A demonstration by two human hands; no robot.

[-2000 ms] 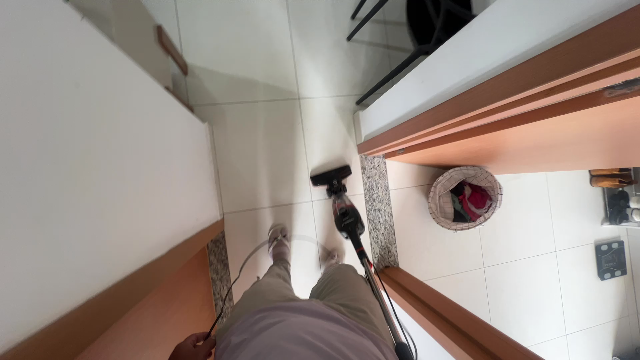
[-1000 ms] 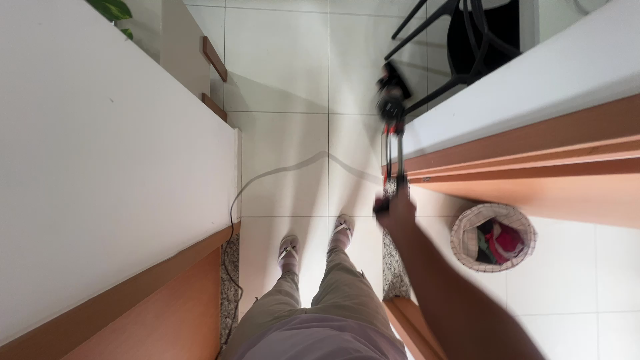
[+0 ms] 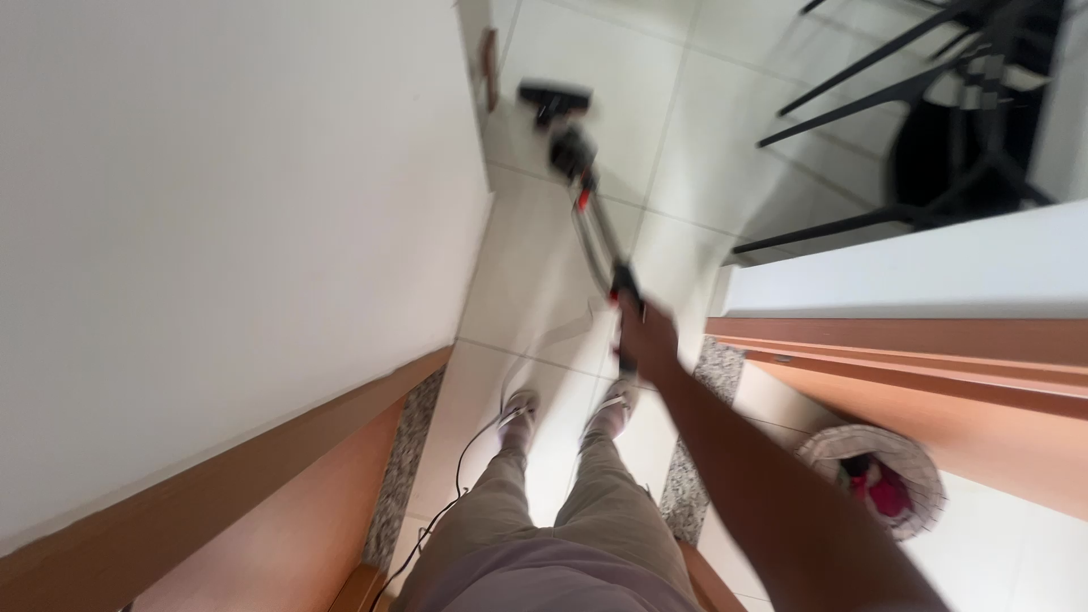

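Note:
My right hand [image 3: 648,340] is closed around the black handle of a stick vacuum cleaner [image 3: 605,229], a little ahead of my feet. The vacuum's tube slants up and to the left. Its black floor nozzle [image 3: 554,96] is on the pale tiles near the end of the left wall, blurred by motion. A thin power cord [image 3: 463,463] runs past my left foot and down beside my left leg. My left hand is not visible.
White walls and brown wooden door frames [image 3: 255,459] stand on both sides, with granite thresholds [image 3: 684,476] beneath. Dark chair legs [image 3: 858,76] are at the upper right. A round laundry basket [image 3: 922,459] holding cloth stands beyond the right doorway.
The vacuum nozzle has swung from beside the chair legs to the left, near the left wall. My left hand, seen at the cord in the oldest frame, has gone out of view.

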